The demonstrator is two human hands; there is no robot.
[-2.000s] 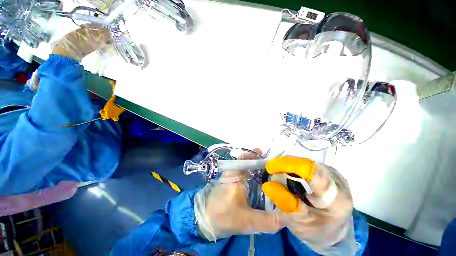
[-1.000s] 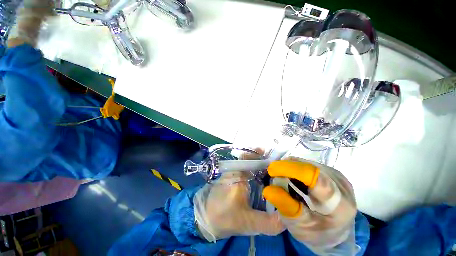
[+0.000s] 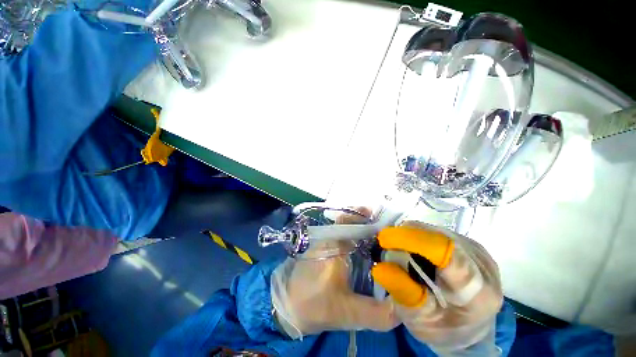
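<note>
A clear balloon-animal figure lies over the bench edge, with large oval shells [image 3: 460,118] at the upper right and a clear lobe with a flared tip [image 3: 284,238] pointing left. My left hand [image 3: 331,286], in a thin clear glove, is closed around the figure's joined part from below. My right hand [image 3: 446,286], gloved with orange cots on thumb and finger, presses at the joint from the right. A small black part [image 3: 422,269] shows between the orange fingertips, with a thin white strip beside it. The fingers hide the joint itself.
A neighbour in a blue smock [image 3: 77,118] is at the left. Another clear branching figure [image 3: 181,59] lies at the bench's upper left. An orange tool [image 3: 157,149] hangs at the green bench edge. A small white device [image 3: 442,14] lies at the back, a box [image 3: 614,123] at the right.
My hands stay nearly in place; the right hand and strip shift slightly right and tilt. The neighbour's arm moves up and across, covering more of the upper left.
</note>
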